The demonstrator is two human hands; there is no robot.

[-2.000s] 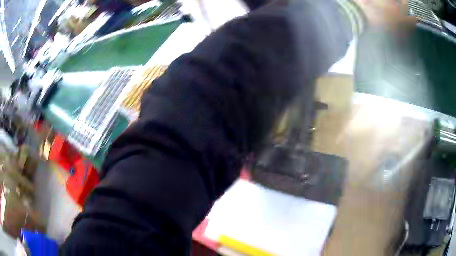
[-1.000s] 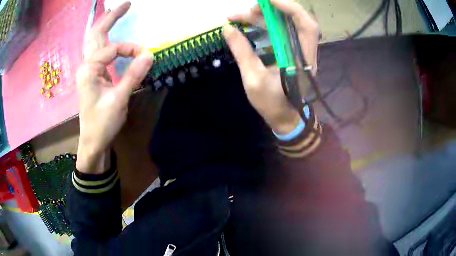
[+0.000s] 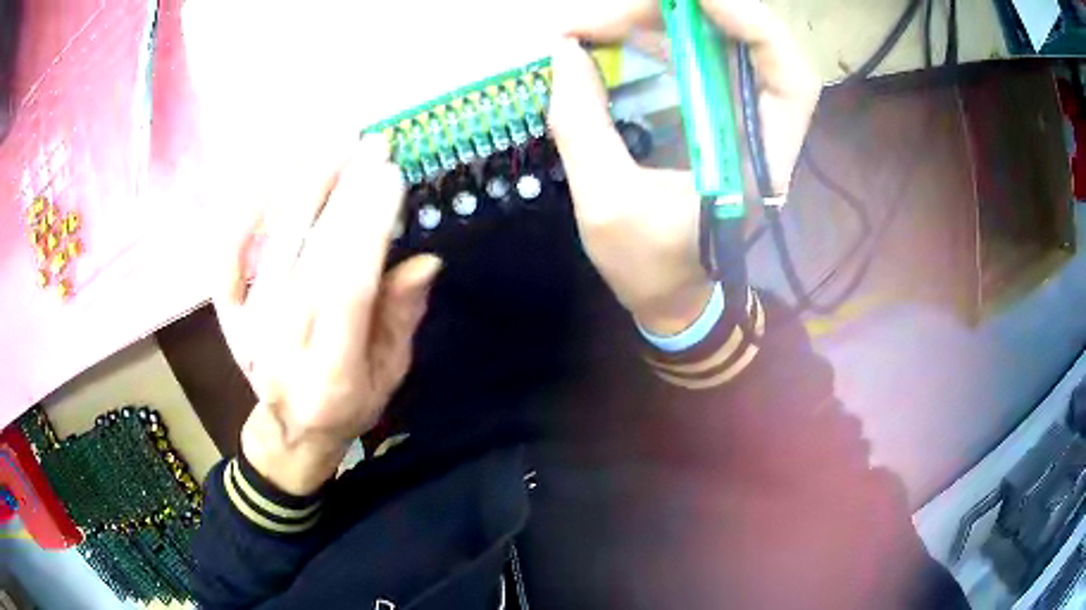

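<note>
The green PCB panel lies along the front edge of the white pad. Yellow parts sit along its upper side, and round black components with pale ends hang from its lower side. My right hand holds the green soldering iron upright in the grip, its thumb side against the panel's right end. The iron's tip is out of the picture. My left hand is at the panel's left end, its fingers covering that end. Its thumb is apart from the fingers, with nothing seen between them.
A loose pile of yellow components lies on the pink mat at left. Finished green panels lie on cardboard below left, beside a red bin. Black cables hang at right near a brown box side.
My left thumb and finger have come apart from their pinch at the panel's left end, and the hand has moved right and down. The right hand still holds the iron, slightly lower and further right.
</note>
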